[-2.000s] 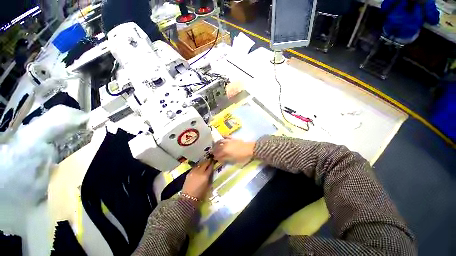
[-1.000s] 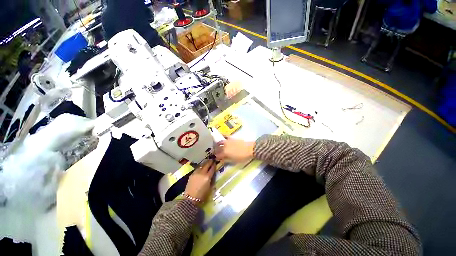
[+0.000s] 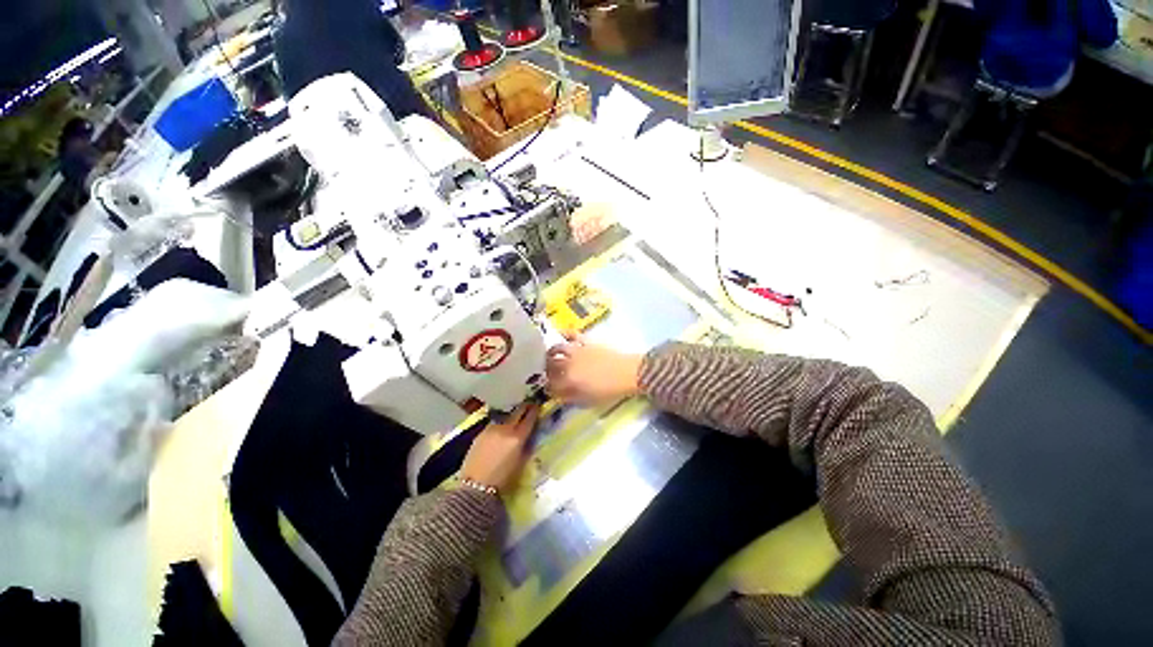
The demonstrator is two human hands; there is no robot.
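The white sewing machine [image 3: 436,297] with a red-ringed emblem stands left of centre. My left hand [image 3: 502,449] and my right hand [image 3: 592,375] meet at the needle area under its head. Their fingers are on a small dark piece of fabric [image 3: 536,398], mostly hidden by fingers and the head. The shiny metal plate [image 3: 607,487] lies below my hands. A yellow block [image 3: 578,307] sits right of the head. A wide black fabric piece [image 3: 683,531] lies under my right forearm. Black strips [image 3: 297,455] lie left of the machine.
Red-handled snips [image 3: 768,295] and thread scraps [image 3: 902,281] lie on the white table at right. A pale panel [image 3: 744,63] stands behind. A crumpled plastic bag [image 3: 95,405] is at left. A wooden crate [image 3: 512,108] and thread cones [image 3: 478,53] are behind the machine. People sit or stand farther back.
The whole view has shifted slightly. My left hand is a little higher and closer under the machine head than a second ago. My right hand stays beside the needle area.
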